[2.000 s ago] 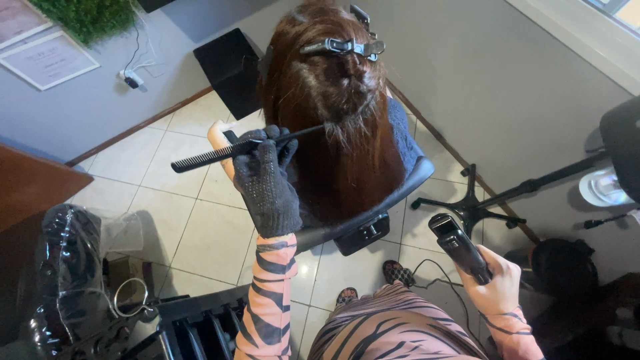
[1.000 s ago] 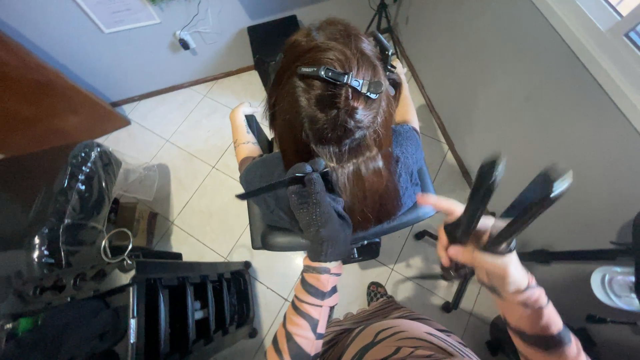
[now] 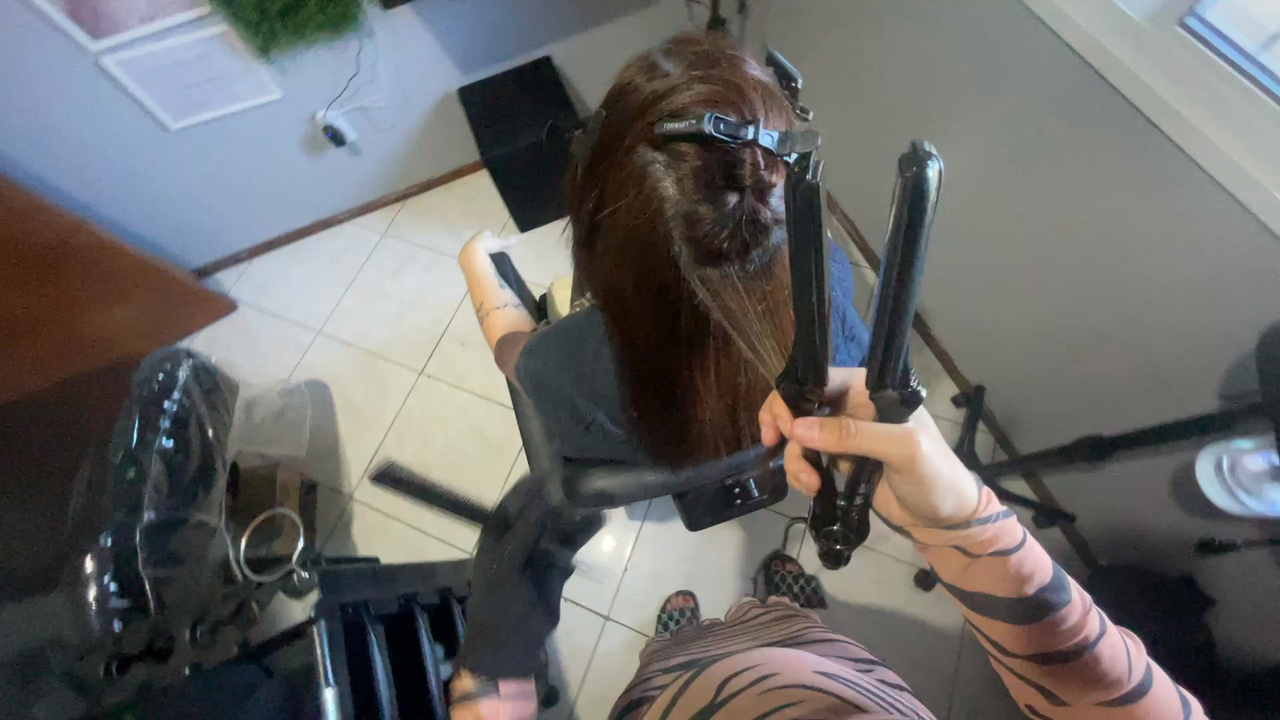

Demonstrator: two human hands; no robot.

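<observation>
My right hand (image 3: 865, 445) grips a black hair straightener (image 3: 905, 270) by its handles, with its two plates spread apart. Its left arm overlaps the edge of the long reddish-brown hair (image 3: 665, 330) of a seated person. My left hand (image 3: 520, 580), in a dark glove, is low beside the chair back, away from the hair. A black comb (image 3: 430, 492) sticks out from it to the left, blurred. A black sectioning clip (image 3: 730, 132) holds hair at the back of the head, and another clip (image 3: 787, 80) sits near the top right.
The salon chair's backrest (image 3: 650, 480) curves behind the person, whose forearm (image 3: 490, 290) lies on the left armrest. At lower left stand a black trolley (image 3: 390, 580) and a plastic-covered black object (image 3: 165, 450). A stand's black pole (image 3: 1120, 435) crosses at right beside the grey wall.
My gloved left hand has moved from the hair down to the left with the comb. My right hand has brought the straightener beside the hair; its plates were closer together two seconds ago.
</observation>
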